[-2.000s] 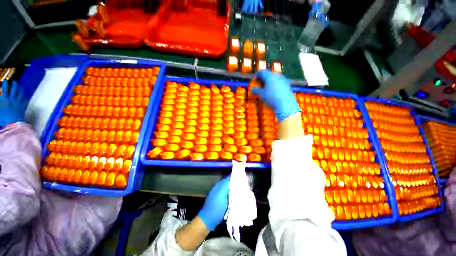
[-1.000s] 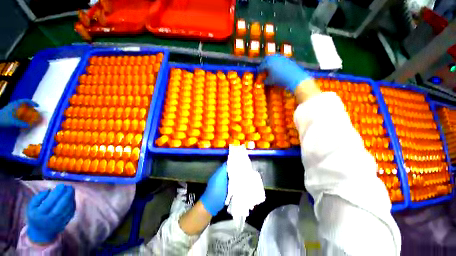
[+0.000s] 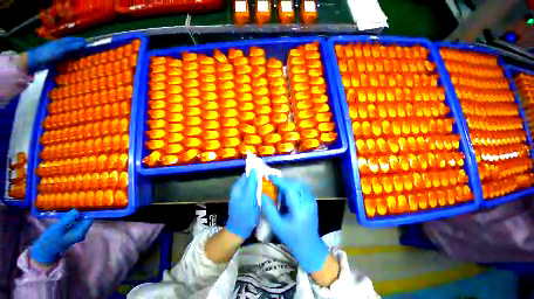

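Observation:
My left hand (image 3: 243, 204), in a light blue glove, holds a limp white wiping cloth (image 3: 263, 228) just below the near edge of the middle blue tray (image 3: 246, 163). My right hand (image 3: 295, 216), also gloved, holds a glossy orange piece (image 3: 269, 190) against the cloth between the two hands. The fingers and cloth hide part of the piece. The middle tray holds rows of orange pieces, with a narrow gap at the back between columns right of its middle.
More blue trays of orange pieces stand left (image 3: 136, 122) and right (image 3: 351, 169). Labelled orange blocks (image 3: 286, 13), a white sheet (image 3: 368, 14) and red-orange trays (image 3: 170, 4) lie beyond. Another person's gloved hands (image 3: 58, 238) are at the left tray.
My right hand has come back from the middle tray's far edge to the cloth, with an orange piece. The view has shifted. The other person's hands have moved to the left tray's edges.

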